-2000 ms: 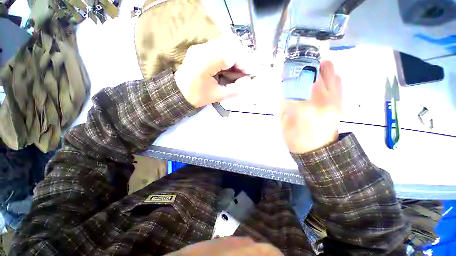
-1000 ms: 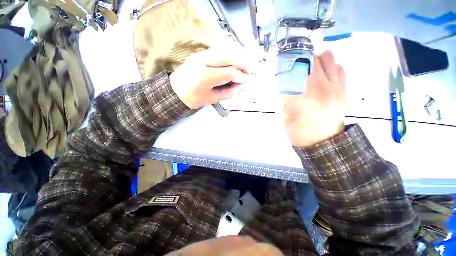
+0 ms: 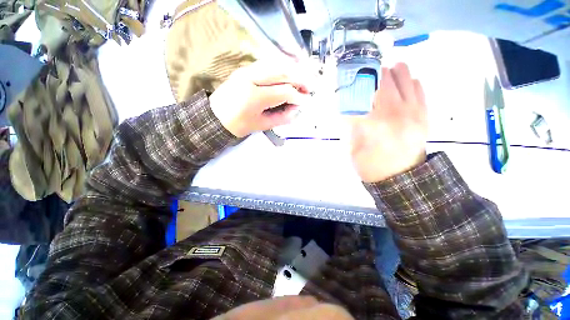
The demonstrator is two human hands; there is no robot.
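A tan pocket piece (image 3: 203, 50) lies flat on the white table, left of the sewing machine, with a pale edge along its top. My left hand (image 3: 259, 100) rests over its lower right part, with thumb and fingertips pinched together near the needle area. Glare hides what, if anything, is between the fingertips. My right hand (image 3: 390, 125) lies palm down, fingers extended, right beside the machine's slide plate (image 3: 356, 94). The presser foot and needle are washed out by glare.
Blue-green snips (image 3: 497, 140) and a small metal part (image 3: 540, 127) lie right of my right hand. A black phone-like rectangle (image 3: 528, 62) is behind them. Heaped brown cloth (image 3: 59, 125) hangs at left. A measuring tape (image 3: 287, 206) lines the front edge.
The view has shifted slightly, so the machine head sits further left and higher in the picture. My hands stay close to the same places; the left fingertips have closed together more than two seconds ago.
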